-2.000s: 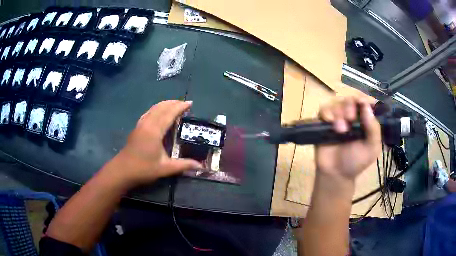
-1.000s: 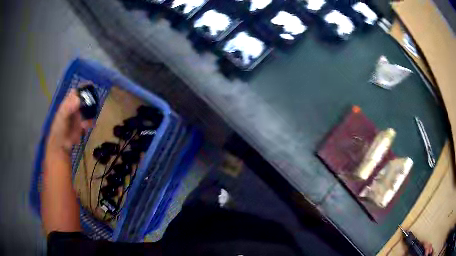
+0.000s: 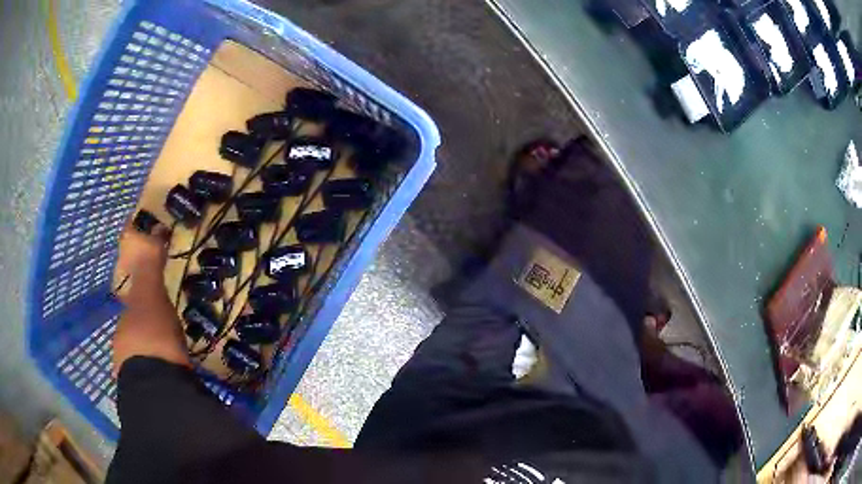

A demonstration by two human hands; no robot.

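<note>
My left hand [image 3: 144, 248] reaches down into the blue crate [image 3: 427, 151], near its left inner side. Its fingers are around a small black unit [image 3: 147, 222], mostly hidden by the hand. Several black finned units [image 3: 236, 236] with thin black cables lie in slanting rows on cardboard [image 3: 203, 123] in the crate, right of the hand. A few show white lettering. My right hand is not in view.
The green bench curves along the right side. It holds black housings with white inserts [image 3: 715, 71], a crumpled clear bag [image 3: 850, 175] and the dark red fixture board [image 3: 799, 307] with pale blocks. Black tool-like parts [image 3: 813, 449] lie at the lower right edge.
The view has turned from the bench to the crate. My left hand left the fixture with a unit and is now lower inside the crate. My right hand has gone out of view.
</note>
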